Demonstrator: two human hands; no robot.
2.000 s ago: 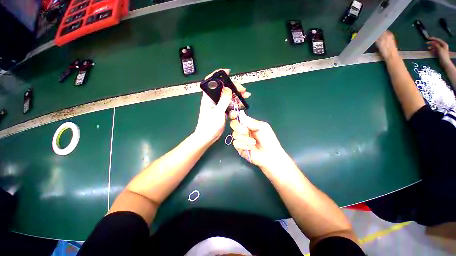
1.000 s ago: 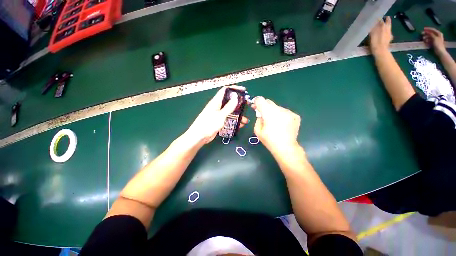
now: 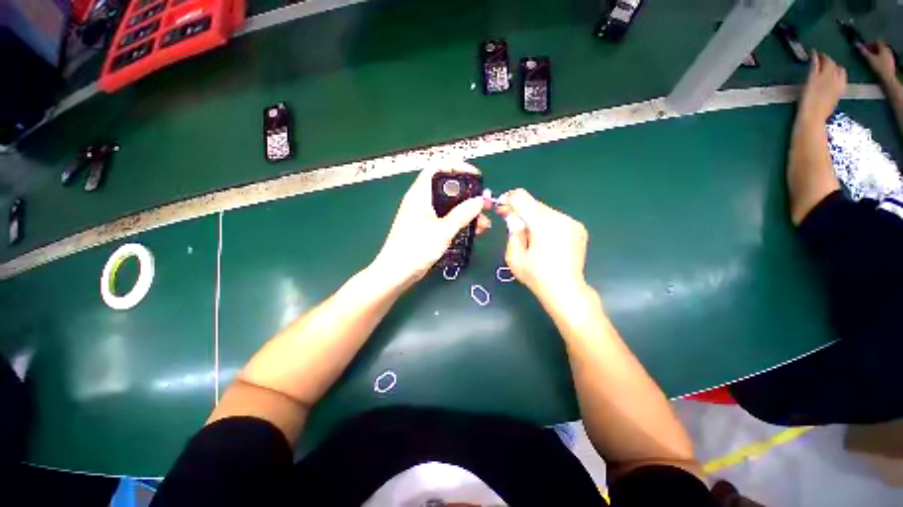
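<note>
A black handset (image 3: 456,186) with a round disc near its top is held upright above the green bench. My left hand (image 3: 424,230) is shut on it, with the thumb across its face. My right hand (image 3: 540,238) is just right of the handset, fingertips pinched on a small pale part (image 3: 500,201) at the handset's upper right side. The part is too small to tell clearly. Thin white rings (image 3: 480,294) lie on the bench below the handset, and another white ring (image 3: 385,381) lies nearer me.
A tape roll (image 3: 128,276) lies at left. Beyond the metal strip (image 3: 327,178), handsets (image 3: 278,132) lie on the belt, with a red tray (image 3: 168,40) at upper left. A grey post (image 3: 728,59), another person's arm (image 3: 814,149) and a white heap (image 3: 859,158) are at right.
The handset has turned from its back to its front since the earliest frame, and my right hand has moved up beside its top. More rings show on the bench. Belt handsets have shifted left.
</note>
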